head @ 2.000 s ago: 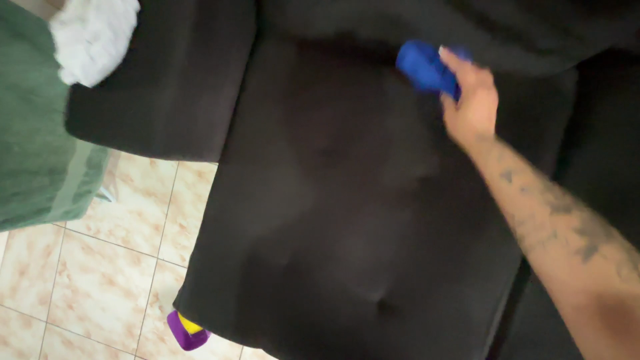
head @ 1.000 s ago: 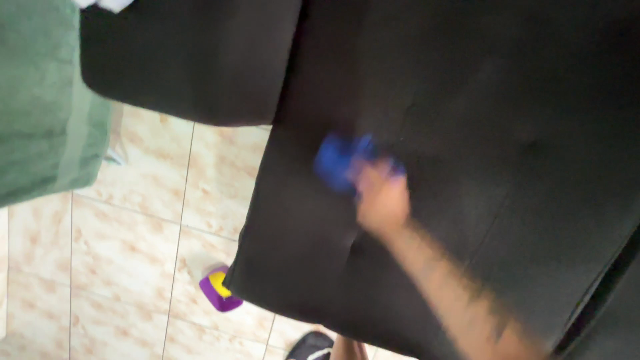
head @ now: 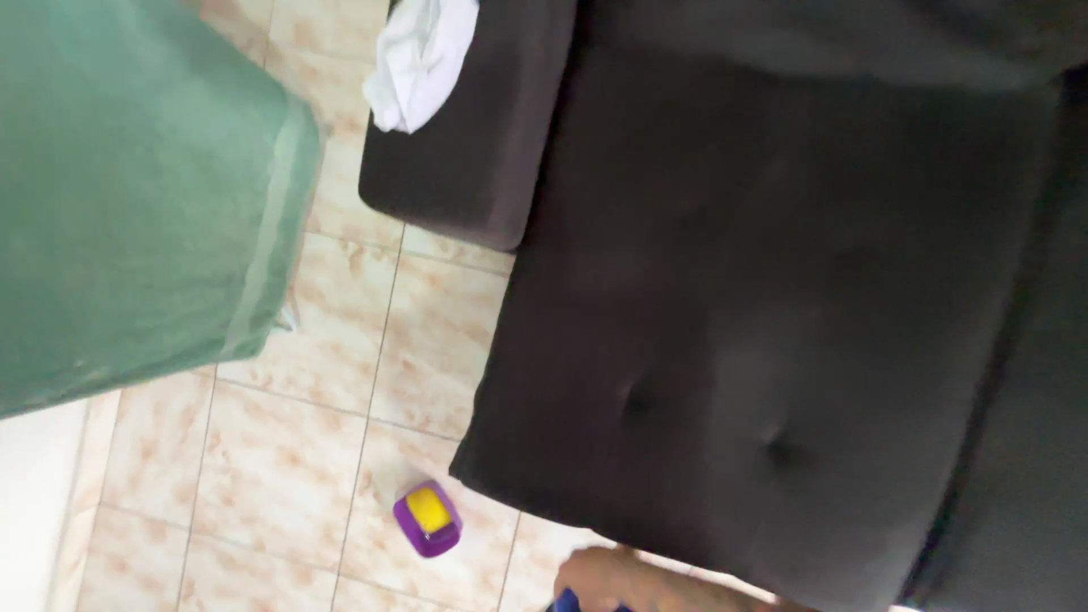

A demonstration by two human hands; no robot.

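At the bottom edge of the head view, my right hand (head: 595, 578) is partly cut off, just beyond the front edge of a dark sofa seat cushion (head: 765, 297). Blue cloth (head: 566, 601) shows at its fingers, only a small part of it in view. My left hand is out of sight. A purple plastic container (head: 437, 544) with a yellow sponge (head: 428, 510) in it stands on the tiled floor, left of the cushion's front corner. A crumpled white cloth (head: 421, 64) lies on the dark sofa armrest (head: 459, 170).
Green fabric (head: 153, 195) covers a piece of furniture at the left. Light marbled floor tiles (head: 280, 467) run between it and the sofa. Another dark sofa section (head: 1011, 476) adjoins the cushion on the right, past a seam.
My right hand, with the blue cloth, has moved off the seat cushion, down to the bottom edge of the view. Earlier it was over the cushion's upper right, then its left part.
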